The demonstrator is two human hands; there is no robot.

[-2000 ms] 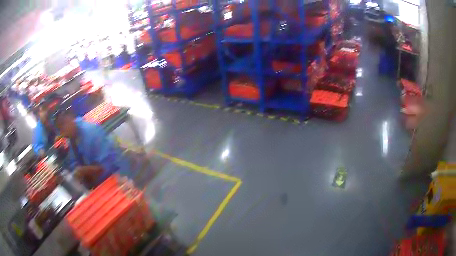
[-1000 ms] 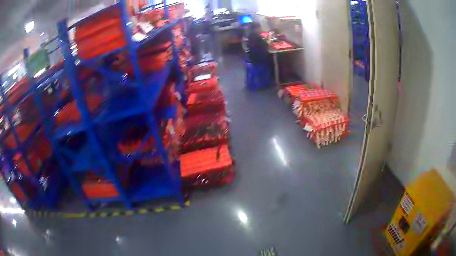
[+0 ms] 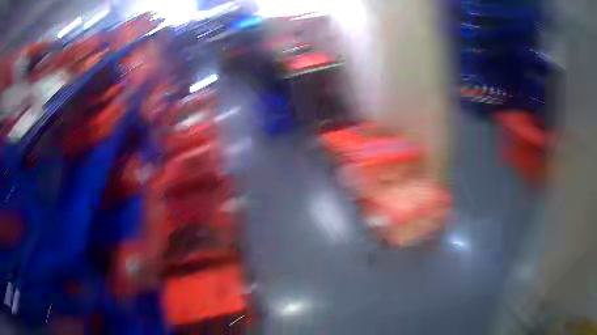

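Observation:
The frame is strongly blurred. Neither of my hands is in the picture. Nearest in front are stacked red trays on the floor at the lower left, beside a blue rack that holds more red trays. Another stack of red-orange trays stands on the floor right of the middle, against a pale wall or column.
A dark figure, likely a person on a blue stool, is at a bench at the back. A doorway at the right shows a dark blue rack and a red tray stack. Grey floor runs between the stacks.
The view has turned right and moved forward. The tray stacks look nearer, the doorway is wider in view, and the yellow box has nearly left at the lower right.

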